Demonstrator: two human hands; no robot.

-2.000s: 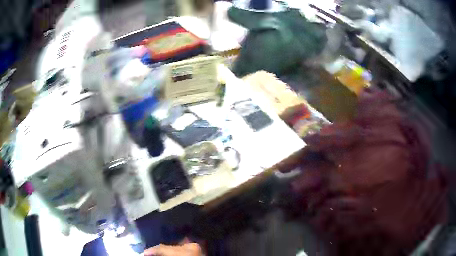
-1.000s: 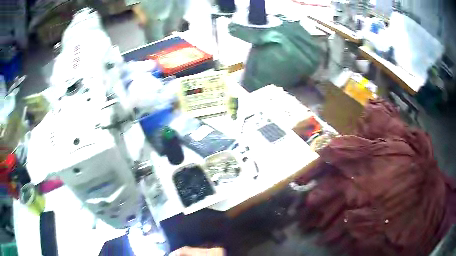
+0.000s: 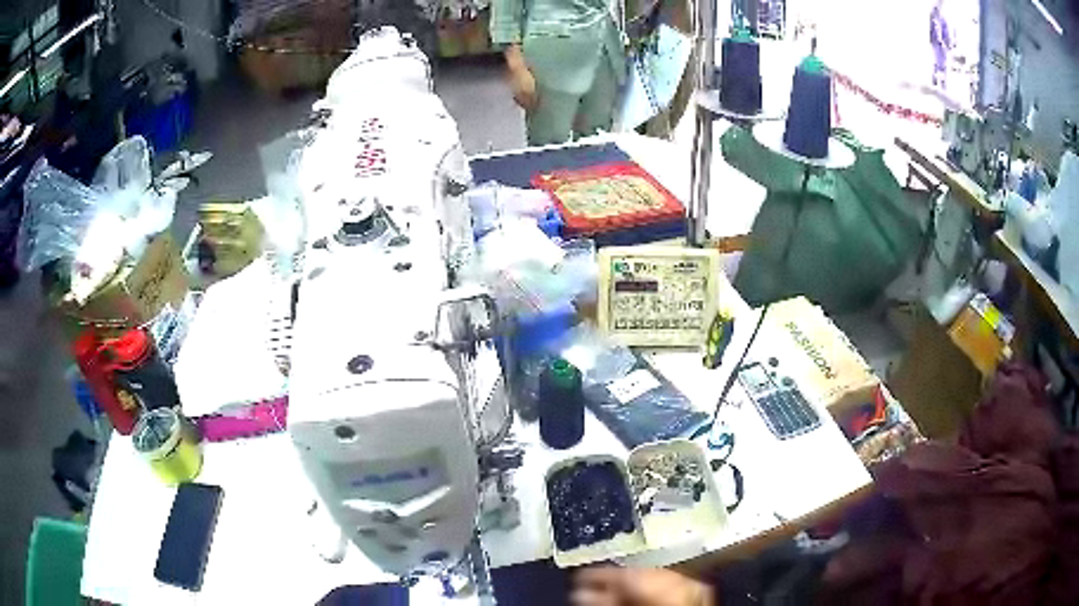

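The white sewing machine head (image 3: 385, 355) stands at the middle, its needle area brightly lit at the bottom edge. Dark cloth (image 3: 532, 585) shows on both sides below the head, mostly cut off. My right hand (image 3: 645, 587) is at the bottom edge, right of the needle area and below the tray, cut off by the edge; whether it grips the cloth cannot be told. My left hand is out of the picture. A cream two-part tray (image 3: 639, 533) holds black buttons (image 3: 589, 503) left and metallic bits right.
Phone (image 3: 189, 536) and yellow roll (image 3: 167, 446) lie on the left tabletop. A dark thread cone (image 3: 561, 404), control panel (image 3: 658, 298) and calculator (image 3: 780, 399) stand or lie right of the machine. Maroon garments (image 3: 982, 497) are heaped at the right. A person (image 3: 568, 71) stands behind.
The view has turned left and levelled, so the machine and tray sit further right and the maroon heap is partly cut off. My right hand stays at the bottom edge, further right in the picture.
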